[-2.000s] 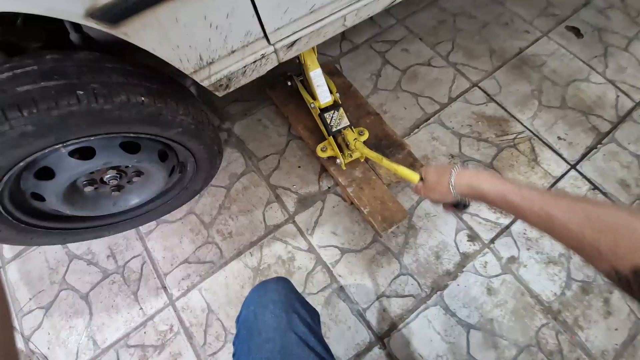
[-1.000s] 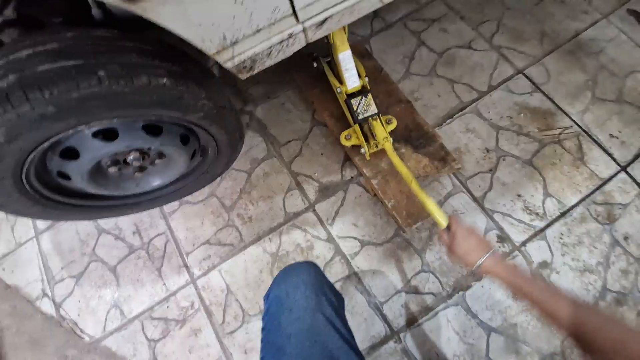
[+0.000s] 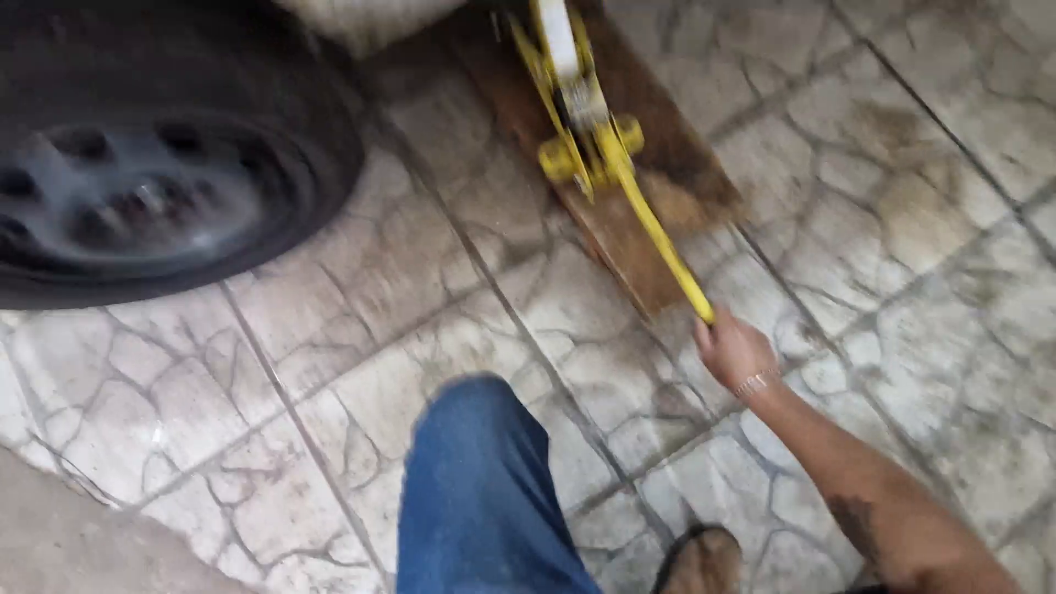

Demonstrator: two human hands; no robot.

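My right hand (image 3: pixel 737 351), with a bracelet at the wrist, is closed around the end of the yellow handle (image 3: pixel 660 239) of a floor jack. The yellow floor jack (image 3: pixel 582 115) stands on a brown wooden board (image 3: pixel 660 280), its front end cut off by the top of the view. Left of it is a car wheel (image 3: pixel 153 194) with a dark tire and a grey steel rim, blurred. My left hand is out of view.
Part of the pale car body (image 3: pixel 371 21) shows at the top. Below lie patterned floor tiles (image 3: pixel 916 206). My bent knee in blue jeans (image 3: pixel 487 462) and a foot (image 3: pixel 709 557) are at the bottom.
The view has shifted. My right hand keeps hold of the jack handle, which points more steeply down the view than two seconds ago.
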